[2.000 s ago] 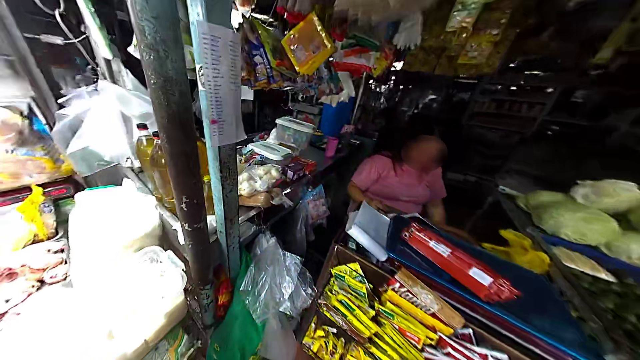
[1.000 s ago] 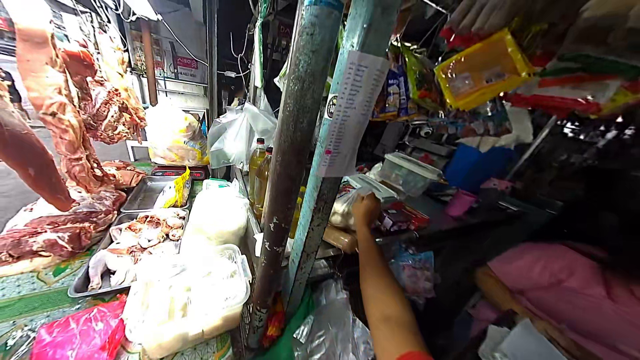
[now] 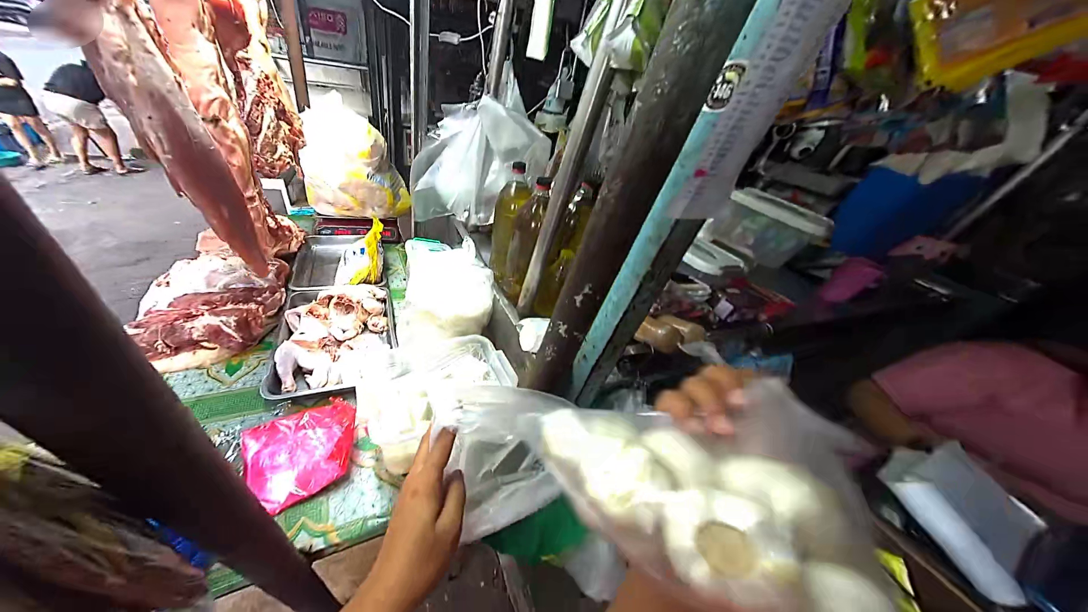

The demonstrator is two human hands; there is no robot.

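My right hand [image 3: 704, 398] grips the upper part of a clear plastic bag [image 3: 722, 501] filled with pale, rounded pieces; motion blur leaves their kind unclear. To its left, my left hand [image 3: 432, 489] reaches up with fingers apart, close to a translucent plastic bag [image 3: 501, 459]. Whether the fingers touch that bag cannot be told. Just beyond my left hand sits a clear plastic container [image 3: 476, 361] with white contents. A pink plastic packet [image 3: 297, 450] lies on the patterned table cover to the left.
Raw meat [image 3: 204, 127] hangs at the left, beside a metal tray of chicken pieces [image 3: 331, 340]. A dark post [image 3: 637, 170] and a light-blue post [image 3: 637, 280] rise between the two sides. Oil bottles [image 3: 523, 229] stand behind them. A person in a pink shirt [image 3: 986, 416] is at the right.
My right arm, earlier reaching to the shelf behind the posts, is now nearer with the bag of pale pieces in hand. My left hand has come into view. The view has swung left.
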